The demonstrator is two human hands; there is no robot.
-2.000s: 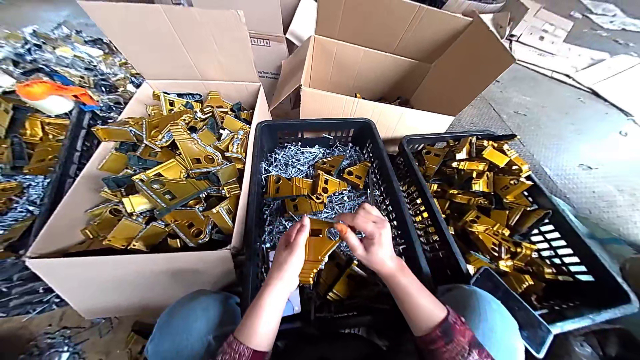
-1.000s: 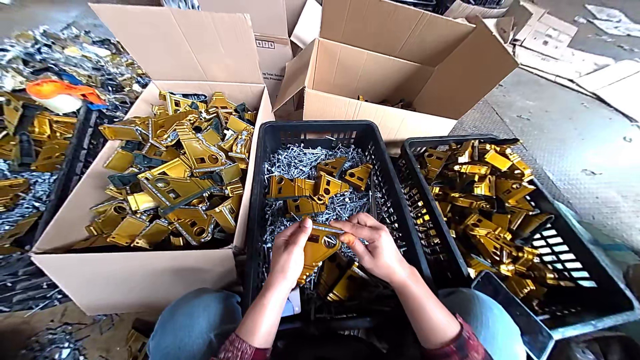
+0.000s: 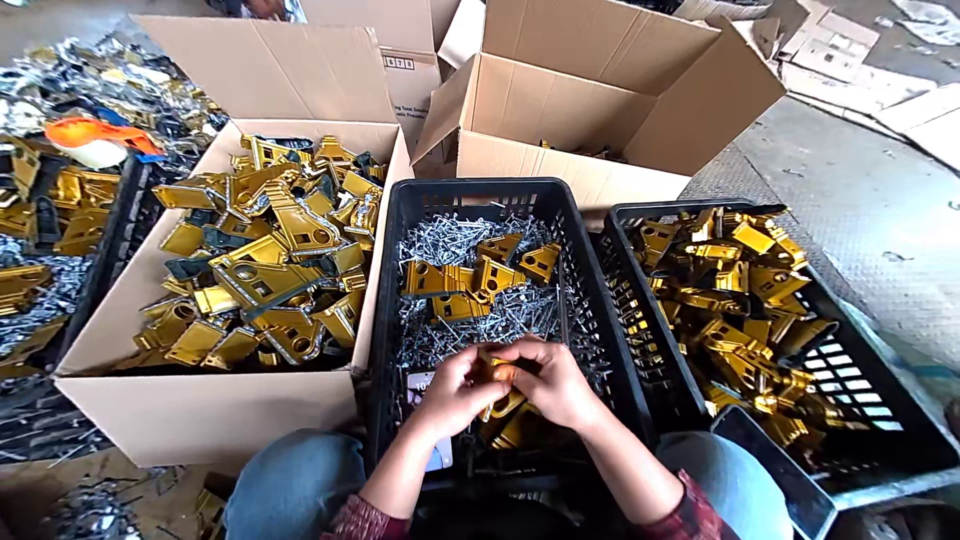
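Observation:
Over the near part of the middle black plastic crate (image 3: 480, 184), my left hand (image 3: 459, 390) and my right hand (image 3: 551, 382) pinch one gold-coloured metal bracket (image 3: 508, 405) between them, largely covered by the fingers. Inside that crate lie silver screws (image 3: 450, 238) and several gold brackets (image 3: 499, 279), some just beyond my hands. A phone (image 3: 440, 454) with a lit screen lies partly behind my left forearm. To the left, an open cardboard box (image 3: 210, 412) holds a heap of gold brackets with dark parts (image 3: 270, 277).
At the right a second black crate (image 3: 675, 375) holds more gold brackets, with a dark flat tray-like object (image 3: 776, 469) at its near corner. Behind stands an open cardboard box (image 3: 562, 169). Far left are more brackets, screws and an orange-and-white item (image 3: 101, 141). My knees flank the middle crate.
Both hands stay together over the middle crate. The bracket between them has been turned, and the fingers now cover more of it than two seconds ago.

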